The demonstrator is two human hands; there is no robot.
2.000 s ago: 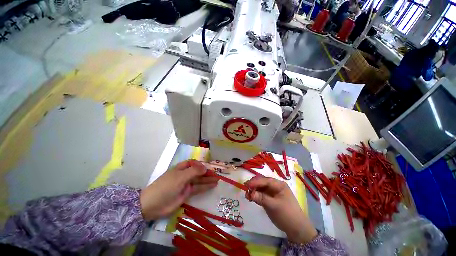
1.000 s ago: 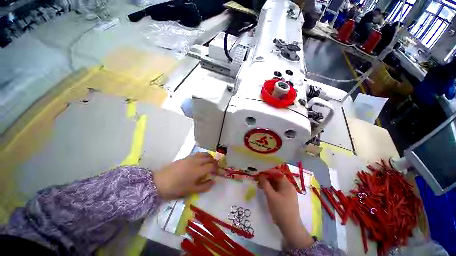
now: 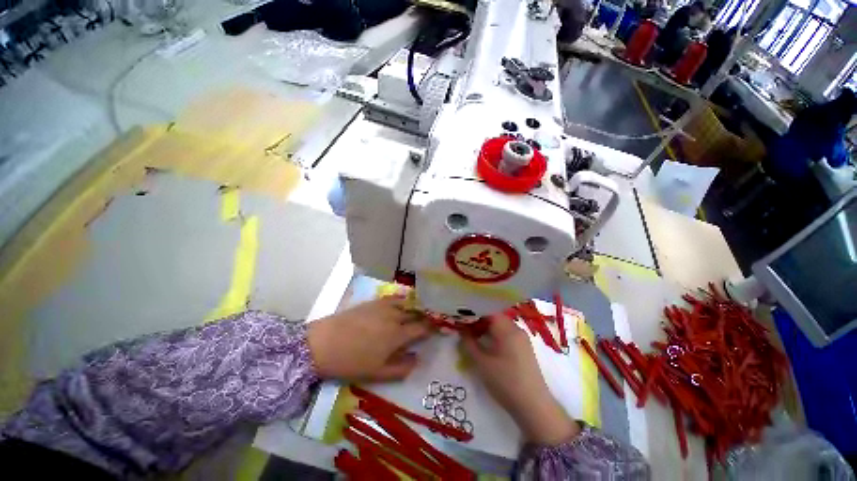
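Observation:
My left hand (image 3: pixel 368 340) and my right hand (image 3: pixel 503 362) are close together under the head of the white sewing machine (image 3: pixel 498 221). Their fingertips hold a red strip (image 3: pixel 455 323) between them at the clamp area. The fingers and the machine head hide most of the strip and the clamp. A loose cluster of small metal rings (image 3: pixel 445 404) lies on the white plate (image 3: pixel 498 427) just in front of the hands. Several unsewn red strips (image 3: pixel 395 442) lie nearest me. Short red pieces (image 3: pixel 537 319) lie behind my right hand.
A big heap of red ring tabs (image 3: pixel 719 366) lies at right, beside a clear plastic bag (image 3: pixel 789 456) and a monitor (image 3: pixel 818 268). Yellow tape (image 3: pixel 241 268) marks the table at left. Red thread cones (image 3: pixel 642 43) and a person in blue (image 3: pixel 813 141) are behind.
Both hands have moved forward with the red strip, from above the plate to under the machine head, and have come closer together. The camera view has shifted slightly.

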